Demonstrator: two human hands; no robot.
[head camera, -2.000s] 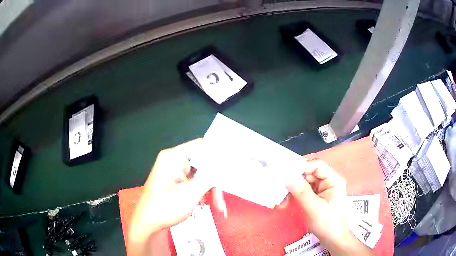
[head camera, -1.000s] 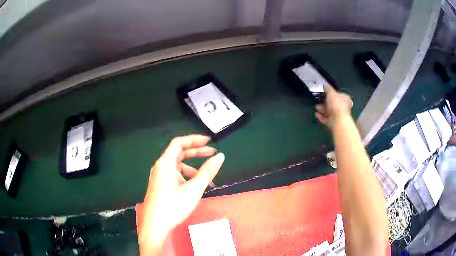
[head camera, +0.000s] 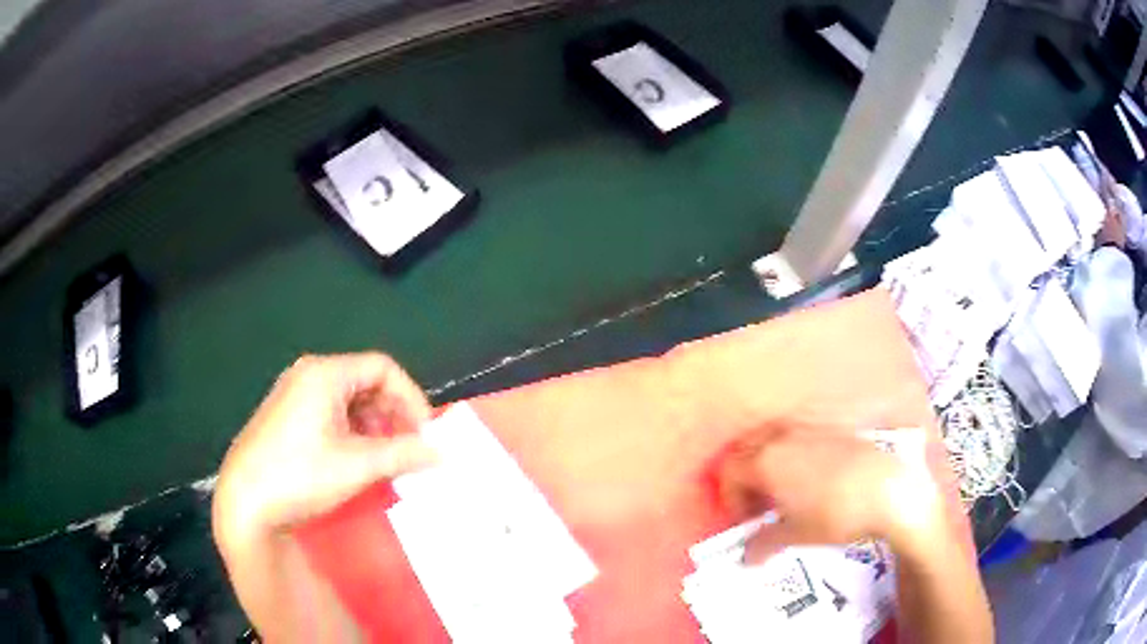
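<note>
My left hand (head camera: 327, 447) is at the left of the red-orange mat (head camera: 604, 415), with thumb and fingertips closed on the upper end of a white leaflet (head camera: 497, 503). This leaflet lies skewed over the leaflet stack (head camera: 434, 566). My right hand (head camera: 824, 484) is blurred over the fanned pile of white cards with black print (head camera: 786, 591) at the mat's right. Its fingertips touch or hover at the pile; whether they grip a card cannot be told.
Black trays with white papers lie on the green belt (head camera: 541, 227), the nearest tray (head camera: 434, 224) beyond my left hand. A metal post (head camera: 868, 151) stands at the mat's far edge. Paper bundles (head camera: 1019, 214) and rubber bands (head camera: 981, 434) lie right; dark cables (head camera: 138, 585) lie left.
My right hand has come back from a tray on the belt to the card pile. My left hand has moved from open in the air to the leaflets. The trays appear further left.
</note>
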